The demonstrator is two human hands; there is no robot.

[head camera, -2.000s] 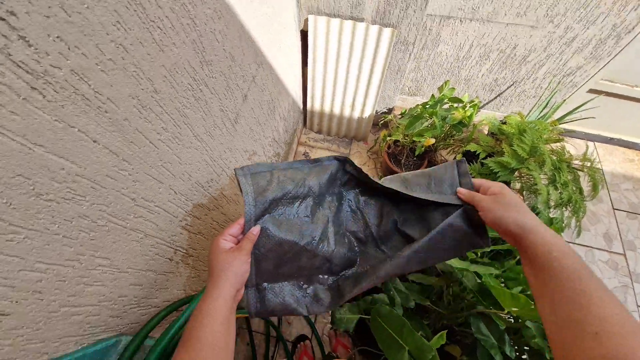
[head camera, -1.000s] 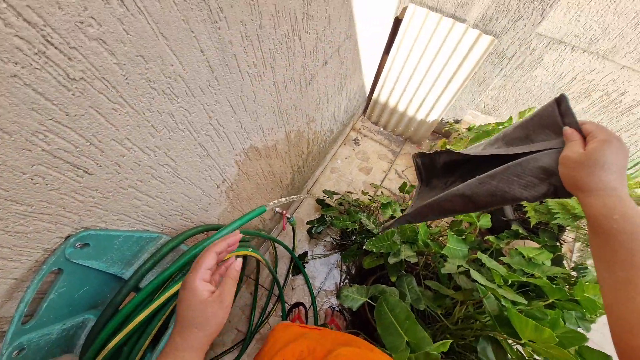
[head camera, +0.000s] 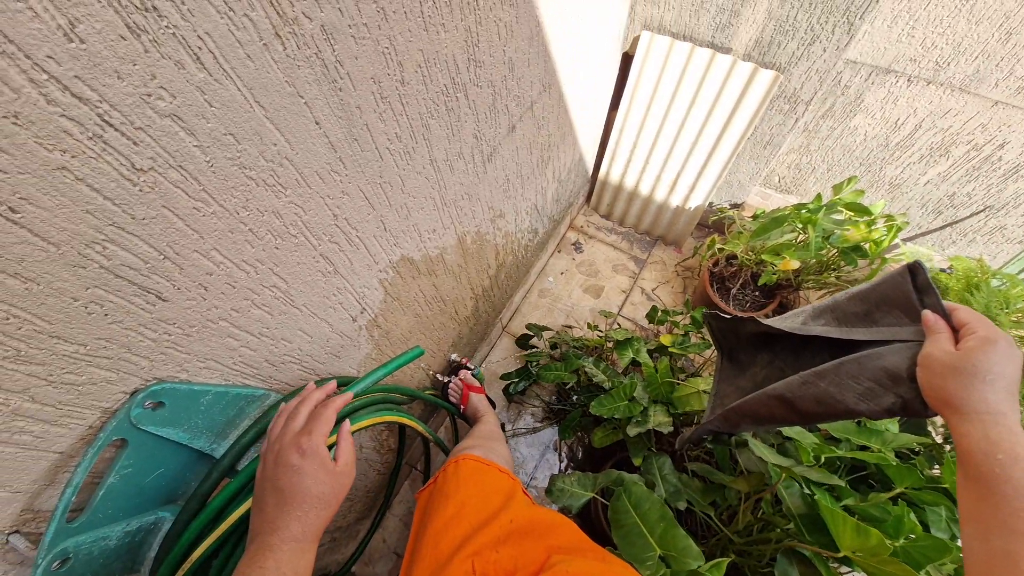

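Note:
My right hand (head camera: 968, 360) grips one end of a dark grey cloth (head camera: 824, 360), which hangs folded out to the left over the plants. At the lower left my left hand (head camera: 304, 464) is over the coiled green garden hose (head camera: 228, 512), its fingers beside the hose's free end (head camera: 392, 368). Whether the fingers touch the hose or close on it cannot be told. The coil hangs on a teal plastic hose holder (head camera: 152, 440) by the wall. Under the hose end, the wearer's foot in a red-strapped flip-flop (head camera: 472, 392) stands on the tiles.
A textured wall (head camera: 280, 200) with a wet patch runs along the left. A corrugated panel (head camera: 680, 136) leans in the far corner. A potted plant (head camera: 740, 292) stands in front of it. Leafy plants (head camera: 656, 512) fill the lower right beside the tiled floor (head camera: 584, 280).
My left hand held the cloth two seconds ago; it let go and moved down to the hose. My right hand kept the cloth. A foot has come into view by the wall.

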